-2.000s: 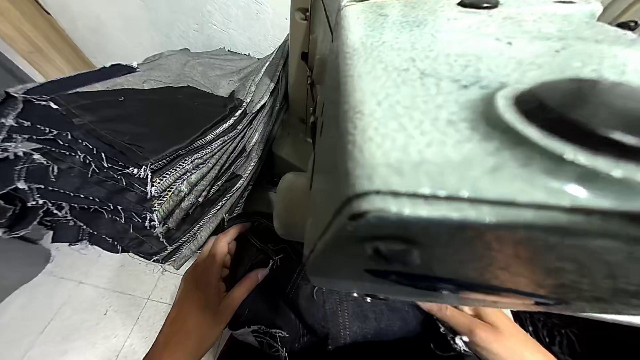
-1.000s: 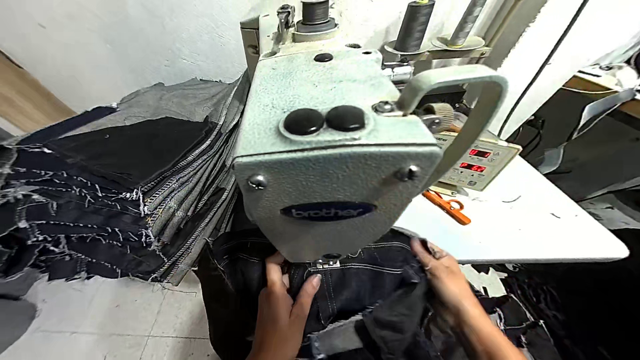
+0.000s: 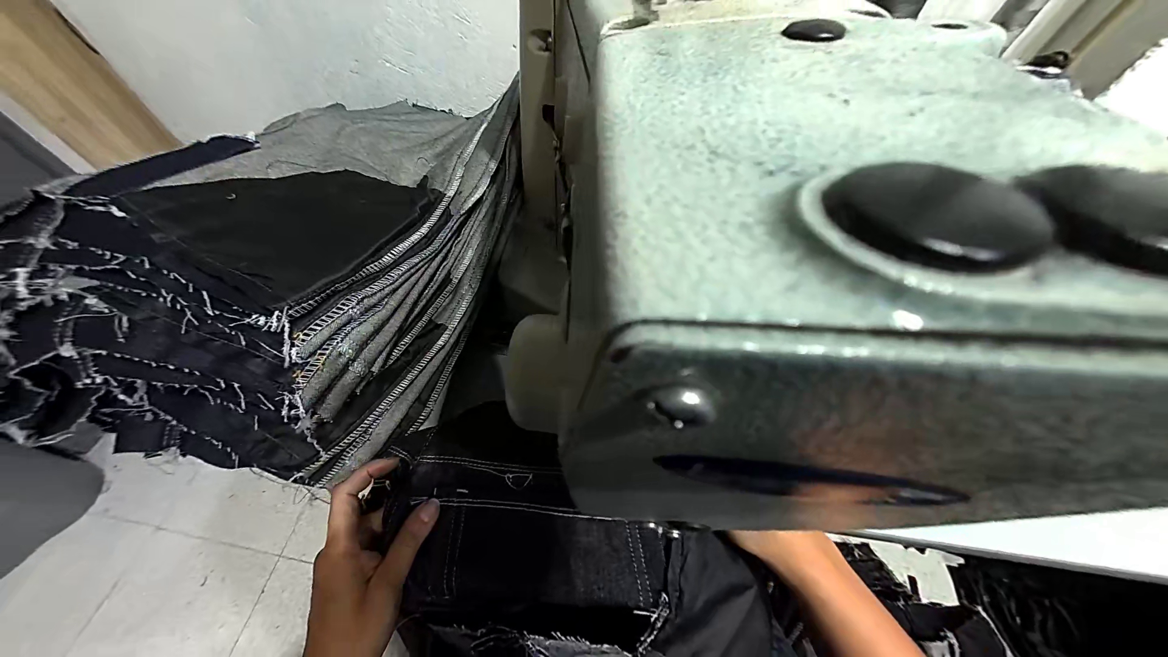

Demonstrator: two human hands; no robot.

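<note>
A black denim garment point(image 3: 538, 557) with pale topstitching and frayed edges lies under the head of a pale green industrial sewing machine point(image 3: 821, 401). At the garment's left end, my left hand point(image 3: 370, 557) grips the waistband-like stitched edge between thumb and fingers. My right hand point(image 3: 794, 557) reaches in beneath the machine head at the garment's right part; its fingers are hidden by the machine, so its hold cannot be made out. The needle area is also hidden.
A thick stack of dark denim pieces point(image 3: 246, 237) with overlocked, frayed edges stands to the left, against the white wall point(image 3: 383, 55). Pale floor tiles point(image 3: 182, 538) show below it. More dark fabric point(image 3: 1058, 611) lies at the lower right, below a white tabletop edge point(image 3: 1031, 547).
The view has moved much closer to the machine head since one second ago. My left hand has shifted from near the needle area to the garment's left end.
</note>
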